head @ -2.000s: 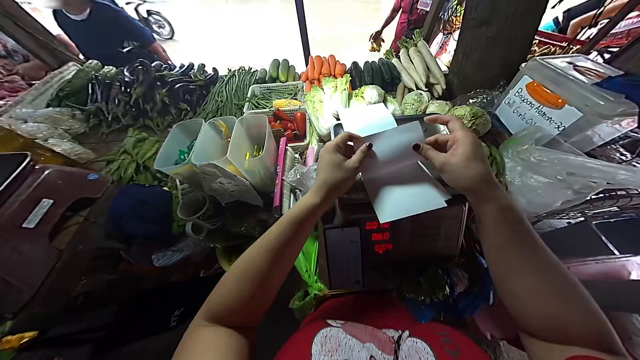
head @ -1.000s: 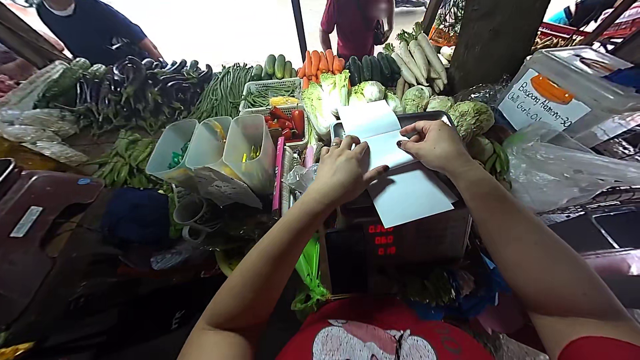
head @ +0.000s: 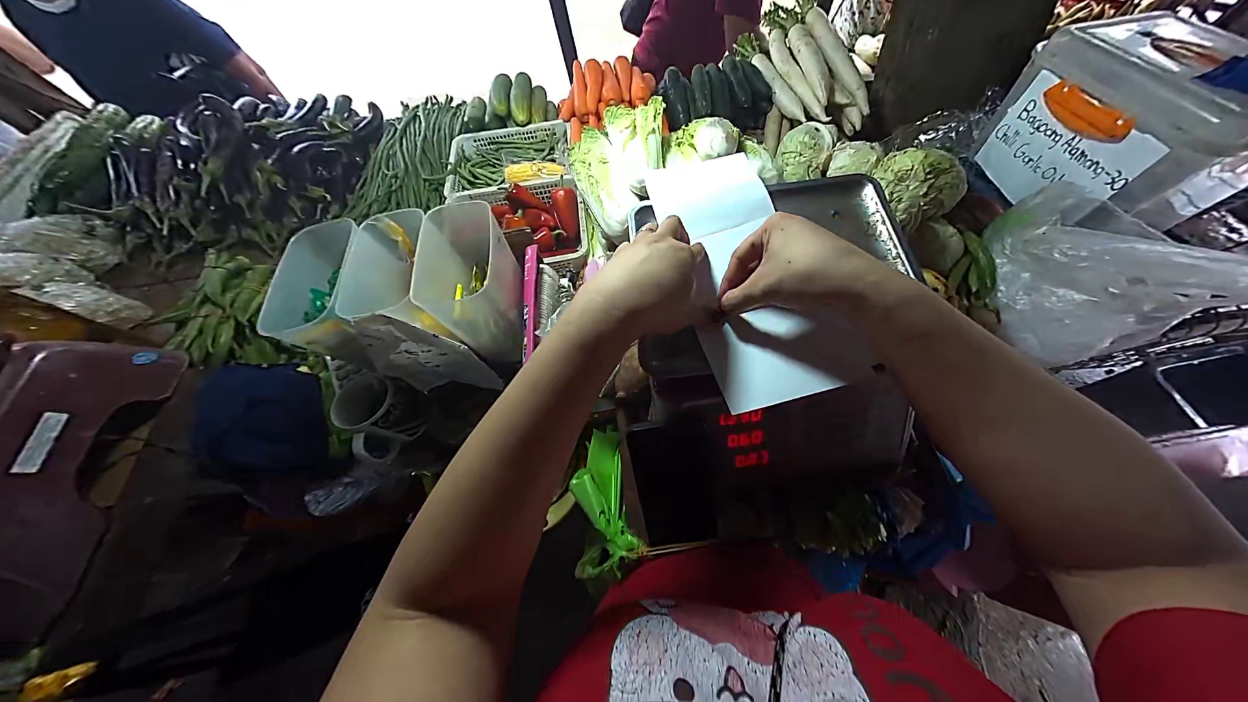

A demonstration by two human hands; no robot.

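White paper, creased across the middle, lies over the metal tray of a digital weighing scale; its upper part (head: pixel 717 195) reaches toward the vegetables and its lower part (head: pixel 780 375) hangs above the red digits. At the paper's left edge my left hand (head: pixel 658 278) grips it near the crease, fingers curled. My right hand (head: pixel 785 263) pinches the paper close beside the left one, thumb and forefinger together. Dark metal shows in the scale's tray (head: pixel 873 219) beyond my right hand. The fingertips of both hands partly hide the crease.
Plastic bins (head: pixel 468 273) and a basket of red peppers (head: pixel 546 219) stand left of the scale. Eggplants (head: pixel 244 166), carrots (head: pixel 604 88), radishes (head: pixel 814 63) and cabbages (head: pixel 921 180) line the back. A lidded plastic container (head: pixel 1121 117) and plastic bag (head: pixel 1121 283) are at right. People stand beyond.
Two seconds ago my hands held the paper up, farther apart, at its upper edges. They have come down and together near the crease. The person at the back has moved left.
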